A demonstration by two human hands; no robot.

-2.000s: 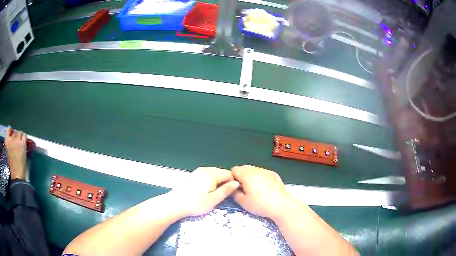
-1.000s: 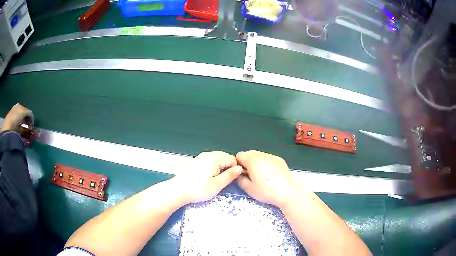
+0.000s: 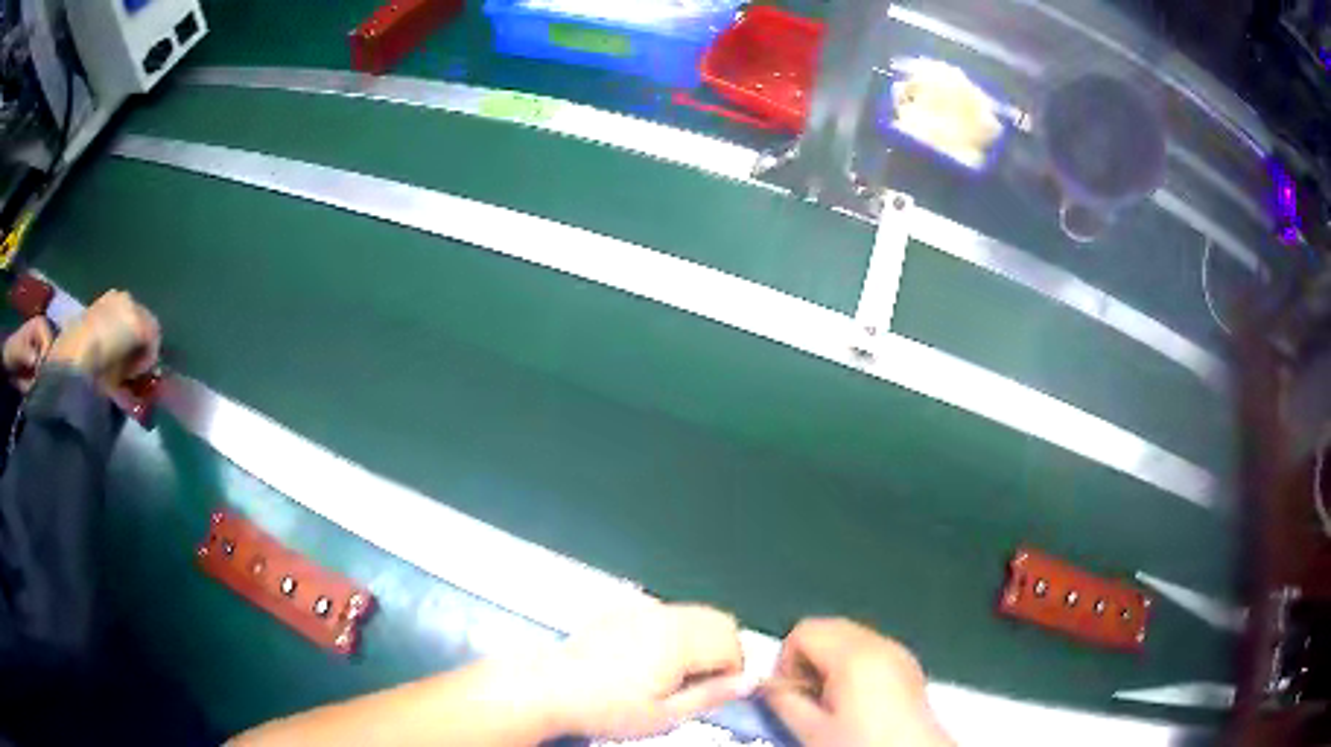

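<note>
My left hand (image 3: 664, 668) and my right hand (image 3: 850, 683) are at the bottom centre, over the near metal strip. Their fingers are curled and pinched, with a narrow gap between the hands. Whether they hold a small part cannot be told. Just below them, a sliver of the glittering sheet of small silver parts (image 3: 674, 736) shows, mostly cut off by the lower edge. A red-brown carrier jig (image 3: 285, 581) with a row of dark seats lies at the left, on the near side of the strip. Another jig (image 3: 1076, 598) lies at the right, beyond the strip.
A neighbouring worker's hand (image 3: 110, 343) and dark sleeve are at the left, by a jig on the strip. Blue bin (image 3: 584, 41), red bin (image 3: 762, 66) and a small blue-edged tray (image 3: 946, 111) stand at the far side. A metal bracket (image 3: 880, 277) joins two strips.
The view has turned and tilted. My hands have parted slightly and sit lower in the picture. The right jig has moved right along the green surface, now beside the pale pointed strips. The neighbour's hands have shifted.
</note>
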